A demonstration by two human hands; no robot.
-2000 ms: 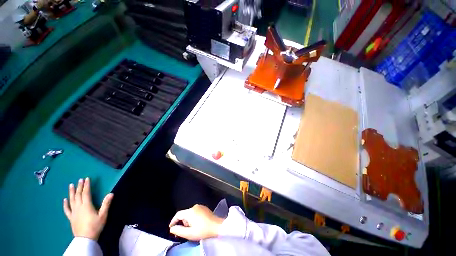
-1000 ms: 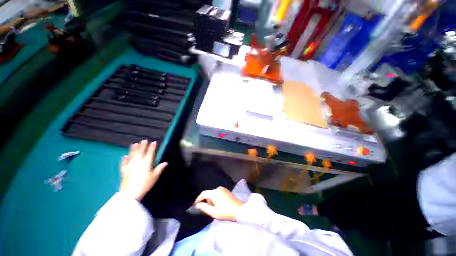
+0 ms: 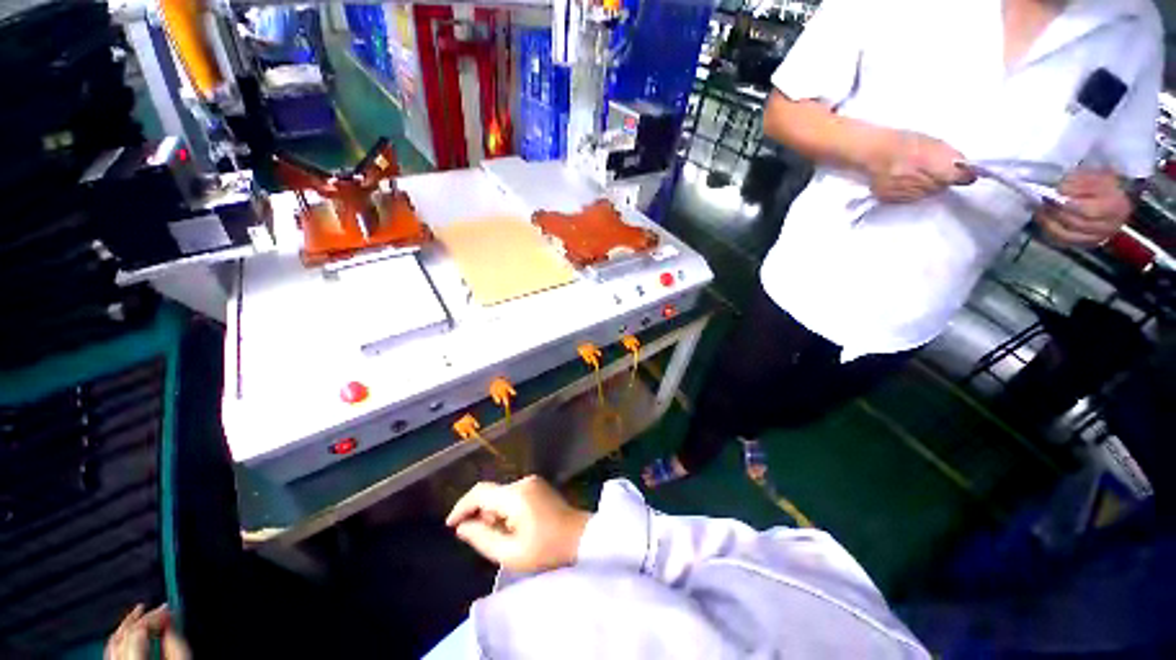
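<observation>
My right hand (image 3: pixel 522 522) is at the bottom centre, its fingers curled in and nothing seen in it, in front of the machine and touching no part of it. My left hand (image 3: pixel 145 634) is cut off by the bottom edge at the lower left, beside the black ribbed tray (image 3: pixel 90 503); its grip is not clear. The pale two-station machine (image 3: pixel 310 419) stands ahead. An orange jig (image 3: pixel 365 230) with black legs spreading above it sits on its left station. A lobed orange plate (image 3: pixel 596 232) lies on the right station.
A tan sheet (image 3: pixel 503 262) lies between the stations. Orange connectors with cables (image 3: pixel 500 391) hang at the machine's front. A person in a white shirt (image 3: pixel 961 194) stands at the right, holding a thin pale item. Black stacked trays (image 3: pixel 58 168) rise at the far left.
The view has swung right, bringing the standing person into view and the tray to the left edge. The loose silver hubs have left view. My left hand is now mostly out of frame.
</observation>
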